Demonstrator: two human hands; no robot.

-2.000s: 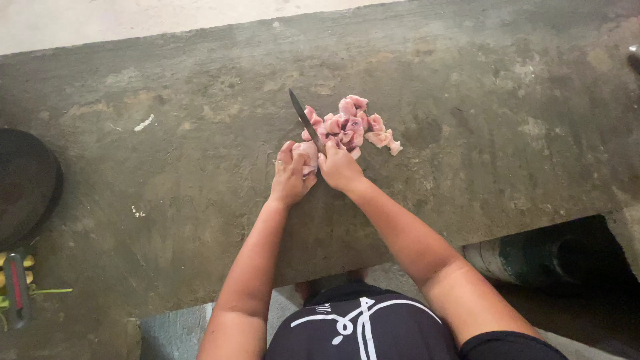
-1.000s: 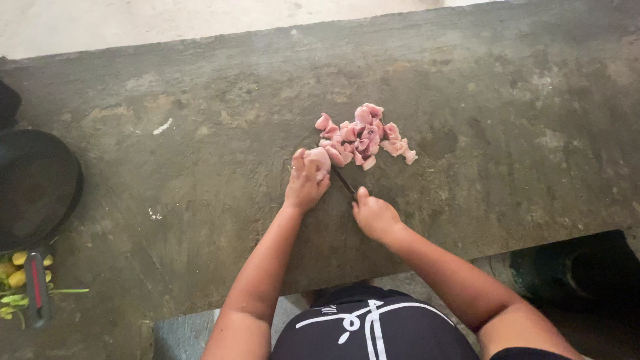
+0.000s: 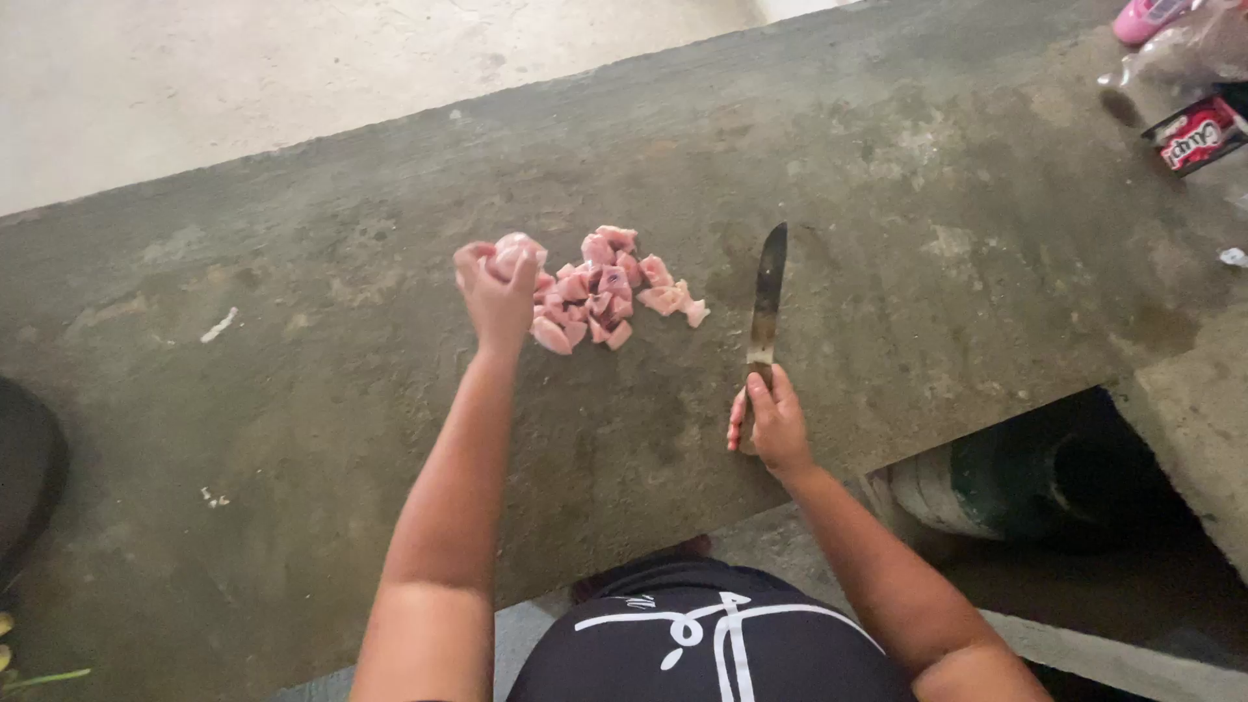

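Observation:
My left hand grips a larger piece of raw meat at the left edge of a loose pile. The cut chunks of raw pink meat lie directly on the concrete counter. To the right of them, my right hand holds a knife by its handle, its dark blade pointing toward the far side of the counter and apart from the meat.
A dark pan is cut off at the left edge, with a green stem below it. A red and black packet, clear plastic and a pink item lie at the far right. Under the counter is a dark recess with a rounded container.
My left hand has lifted the larger piece and moved away from my body. My right hand has taken the knife away from the meat, to the right, and turned its blade toward the far side.

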